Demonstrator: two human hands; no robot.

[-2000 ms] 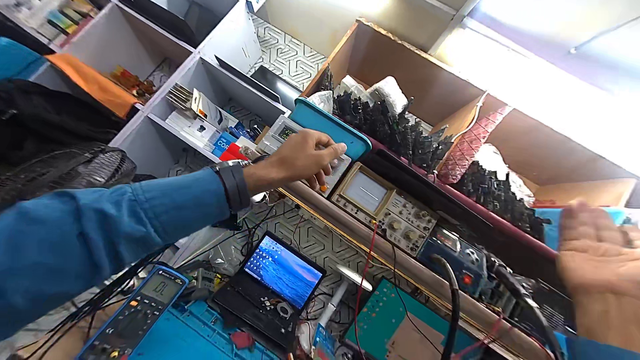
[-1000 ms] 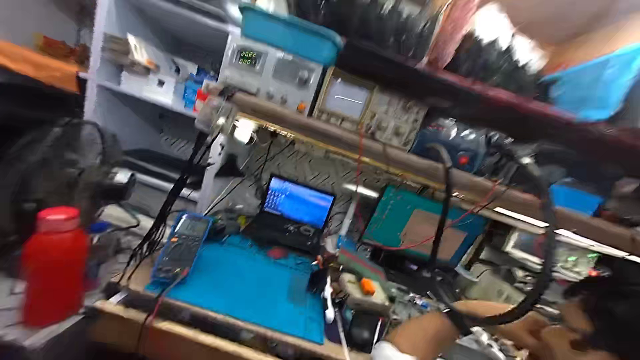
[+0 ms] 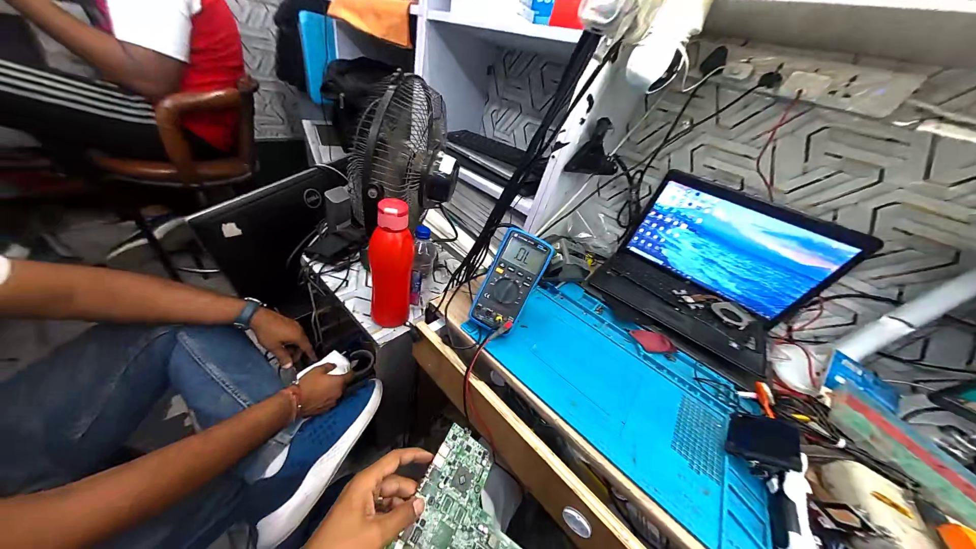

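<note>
My left hand [image 3: 374,499] is at the bottom centre, gripping the left edge of a green circuit board [image 3: 457,488] between thumb and fingers. The board is tilted, its lower part cut off by the frame, and lies left of the wooden bench edge. My right hand is not in view. Beyond the board, a blue digital multimeter [image 3: 512,280] leans at the corner of a blue work mat [image 3: 595,381]; a red test lead hangs from it over the bench edge. An open laptop [image 3: 743,244] stands at the mat's back.
A seated person's hands [image 3: 324,387] hold a white object close on the left. Another person [image 3: 168,61] sits in a chair behind. A red bottle [image 3: 391,267] and a black fan [image 3: 400,145] stand left of the bench. Cables and tools clutter the right side [image 3: 862,488].
The view has swung down and left. Two seconds ago my left hand was up at the shelf instruments and my right hand at the right edge; now the left holds a circuit board.
</note>
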